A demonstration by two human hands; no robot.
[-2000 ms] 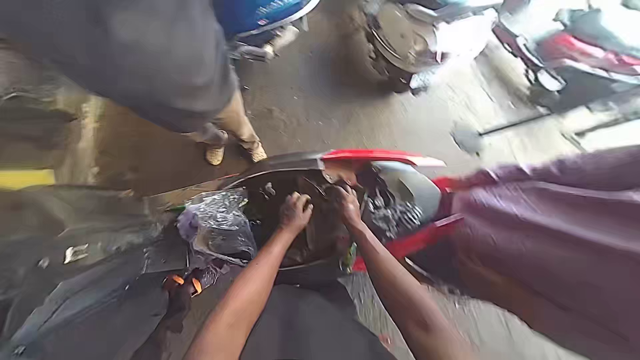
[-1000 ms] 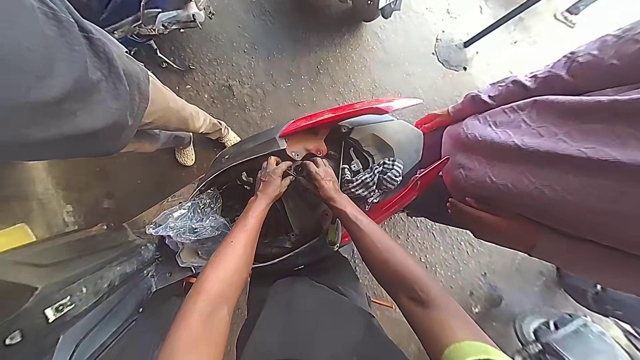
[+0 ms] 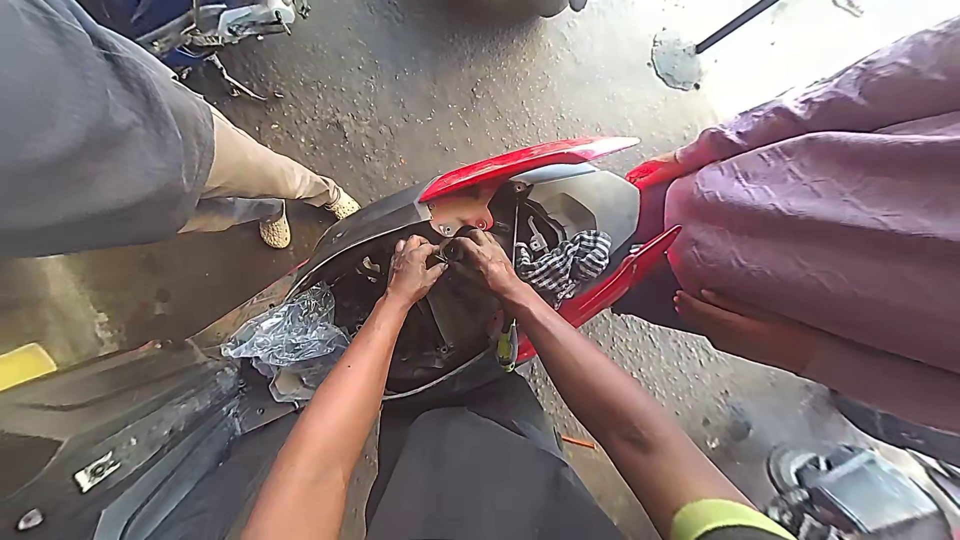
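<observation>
Both of my hands work close together inside the open rear body of a motor scooter, just below its red side panel (image 3: 517, 166). My left hand (image 3: 412, 268) pinches at a small dark part. Against the same place, my right hand (image 3: 484, 261) has its fingers curled on a dark rounded part (image 3: 453, 250); its exact kind is unclear. Right of my hands lies a black-and-white checked cloth (image 3: 566, 262). A screwdriver with a green and black handle (image 3: 508, 347) rests by the near edge of the opening. Clear plastic sheeting (image 3: 292, 330) lies on the left.
A person in grey top and beige trousers (image 3: 251, 161) stands at the left. Another person in pink clothing (image 3: 817, 232) is close by the scooter's tail at the right. Machine parts (image 3: 870, 487) sit at the lower right. A pole on a round base (image 3: 676, 60) stands beyond.
The view has shifted since two seconds ago. My hands, apart from each other then, are now together at the spot below the red panel.
</observation>
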